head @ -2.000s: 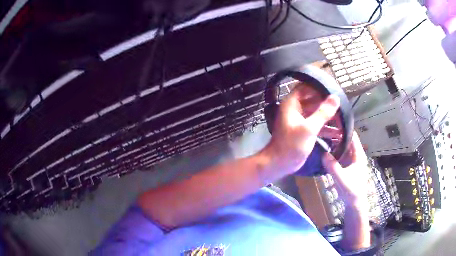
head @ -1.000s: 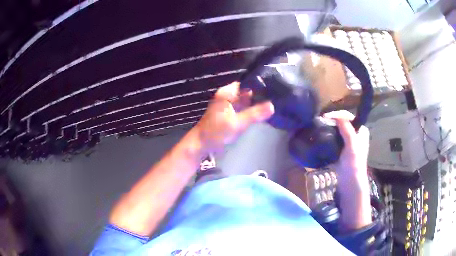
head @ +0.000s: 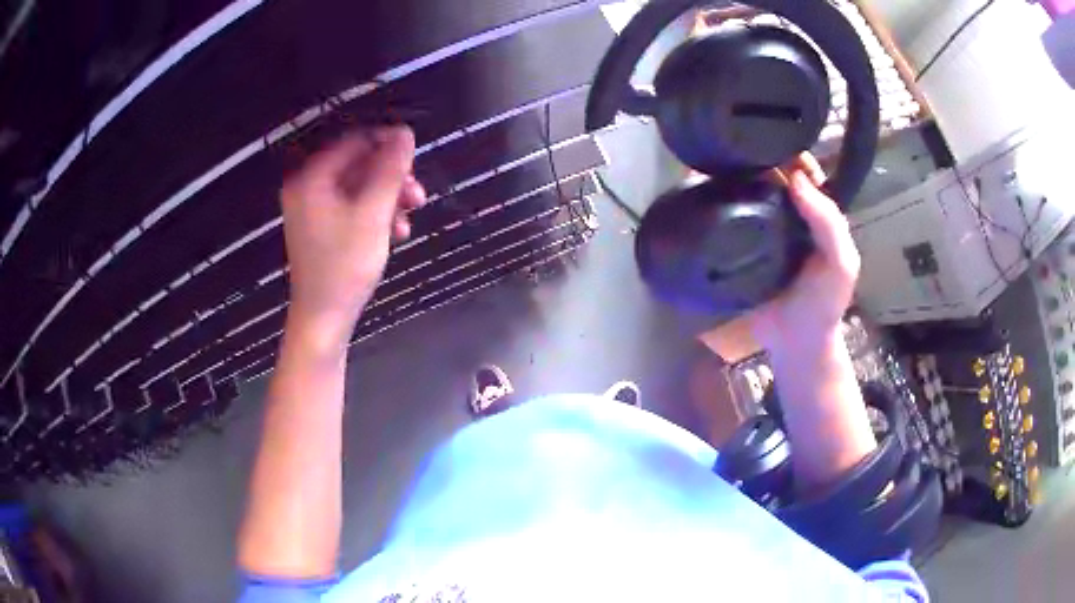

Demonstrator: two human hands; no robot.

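Black over-ear headphones (head: 743,100) are held up at the upper right, both cups' outer faces showing and the headband arching above. My right hand (head: 819,242) grips them at the cups from the right and below. Several more black headphones (head: 866,501) hang on my right forearm. My left hand (head: 348,206) is raised at the left in front of the dark rack (head: 472,88), fingers curled near thin dark wires. Whether a wire is between its fingertips cannot be told.
Rack tiers with pale strip edges fill the left and top. At the right are a carton of whitish pieces (head: 878,88), a pale cabinet (head: 884,265) and a dark panel with yellow knobs (head: 1002,424). An open carton (head: 725,383) stands below the headphones. My shoes show on the grey floor.
My left hand has let go of the headphones and moved left to the rack. My right hand has raised them, turning the cups' outer faces into view.
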